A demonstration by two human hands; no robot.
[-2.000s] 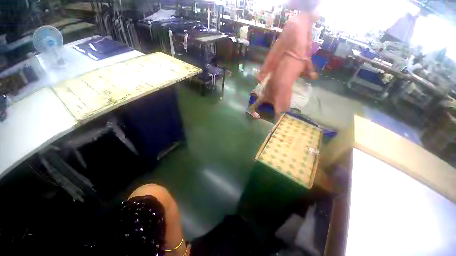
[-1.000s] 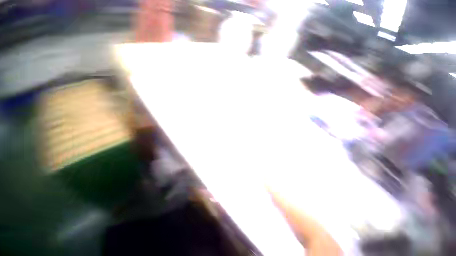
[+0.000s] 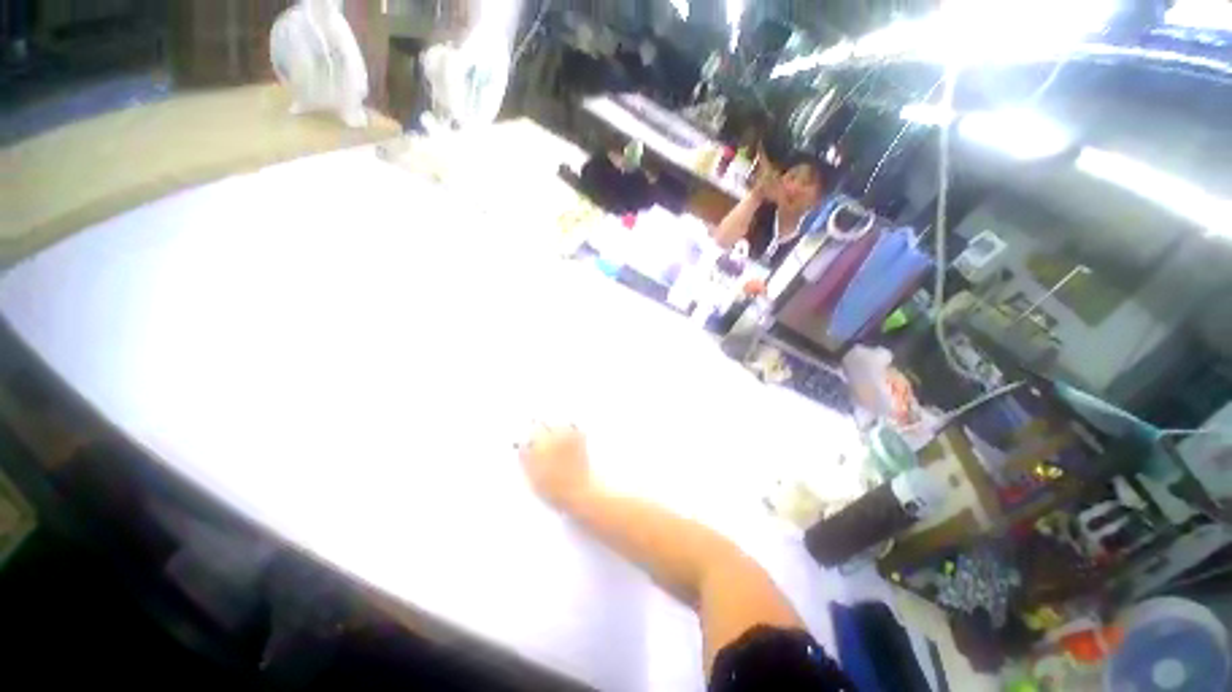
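Note:
The large white worktable (image 3: 338, 338) fills the middle of the view and is strongly overexposed. My right hand (image 3: 554, 466) is over or on the tabletop near the middle. The bare forearm reaches in from the lower right, below a dark sleeve. The hand's fingers are washed out, so I cannot tell whether they are open or closed or hold anything. My left hand is out of the picture.
Bottles (image 3: 730, 270) and hanging blue cloths (image 3: 878, 281) line the far side, where a person (image 3: 777, 203) sits. A dark cylinder (image 3: 858, 525) and dark blue item (image 3: 878, 646) are right. White fans (image 3: 322, 61) stand far left, beside the tan board (image 3: 135, 156).
The view has swung right, from the floor, carton and walking person to the white table. My right forearm, blurred at the lower right a second ago, now shows with its hand near the table's middle.

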